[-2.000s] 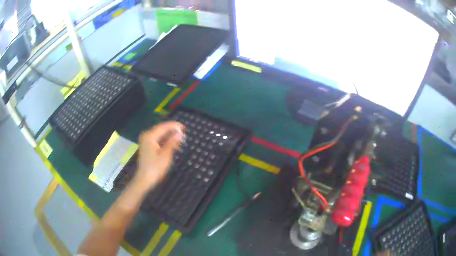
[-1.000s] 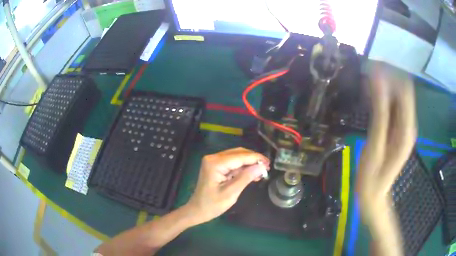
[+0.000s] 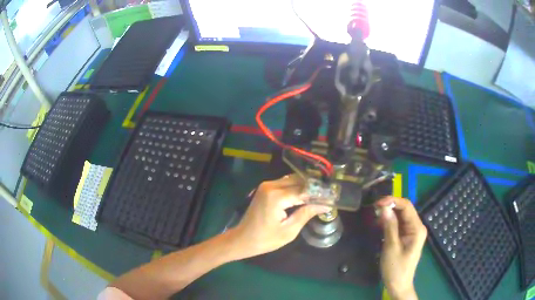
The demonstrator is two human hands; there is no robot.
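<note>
The hand press (image 3: 352, 117) stands upright with its red handle (image 3: 358, 22) raised. My left hand (image 3: 278, 217) is at the press head plate (image 3: 322, 190), with its fingertips just above the round silver nest (image 3: 322, 230). Whether a part is between those fingertips cannot be told. My right hand (image 3: 402, 234) is to the right of the nest, thumb and finger pinched on a small pale round part (image 3: 385, 208). The left tray (image 3: 161, 176) has rows of pockets, some filled with shiny parts.
The right tray (image 3: 469, 228) lies angled beyond the yellow tape. Stacked trays (image 3: 64, 140) and a paper label sheet (image 3: 91, 196) are at left. Black trays lie behind the press (image 3: 425, 123) and at far right (image 3: 526, 228). Red wires (image 3: 264, 117) loop left of the press.
The press handle went from lowered to raised. My left hand moved from the left tray to the nest. My right hand came down from the right side to beside the press head, now pinching a small part.
</note>
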